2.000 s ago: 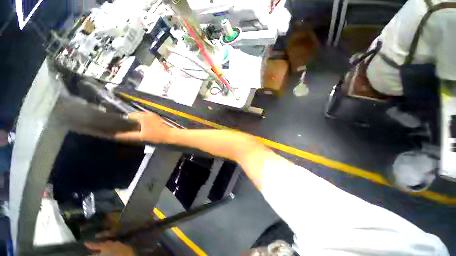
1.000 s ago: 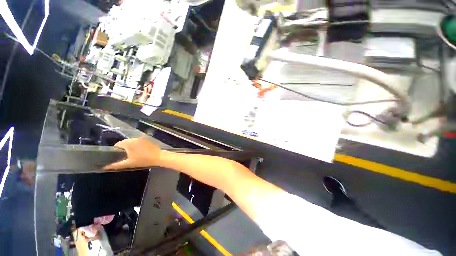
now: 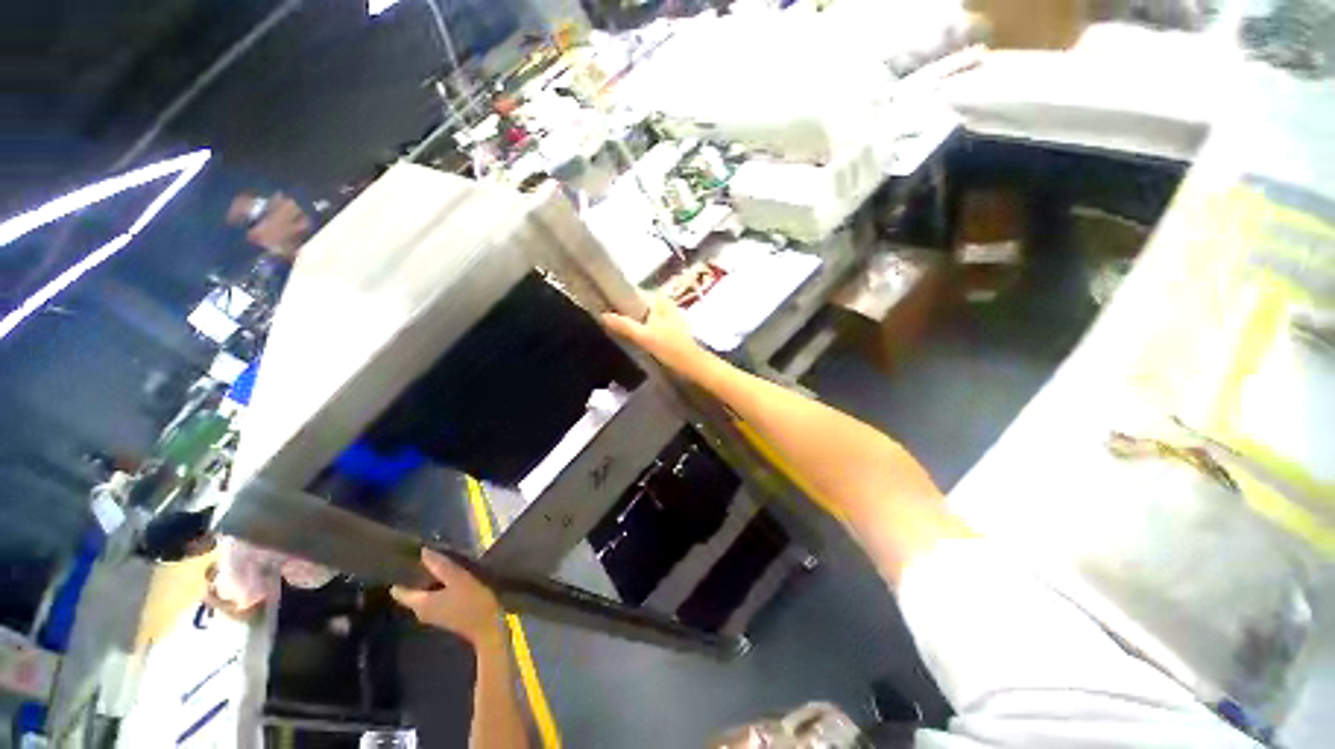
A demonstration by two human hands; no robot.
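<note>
A large grey metal trolley stands tilted in the picture, with a flat top, a dark open upper space and dark slots lower down. My right hand grips its right upright. My left hand is at its left upright, near the lower middle of the picture, with the fingers around the edge. A small white thing lies inside on the shelf, and something blue shows through the opening.
Benches with machines and white sheets line the right. A cardboard box is under a bench. A pale covered surface is at right. A person's head shows beyond the trolley. Yellow lines mark the grey floor.
The view has turned and the trolley shows more fully, with its top in sight. My left hand now shows clearly on the left upright. The seated person seen earlier at right is gone from view.
</note>
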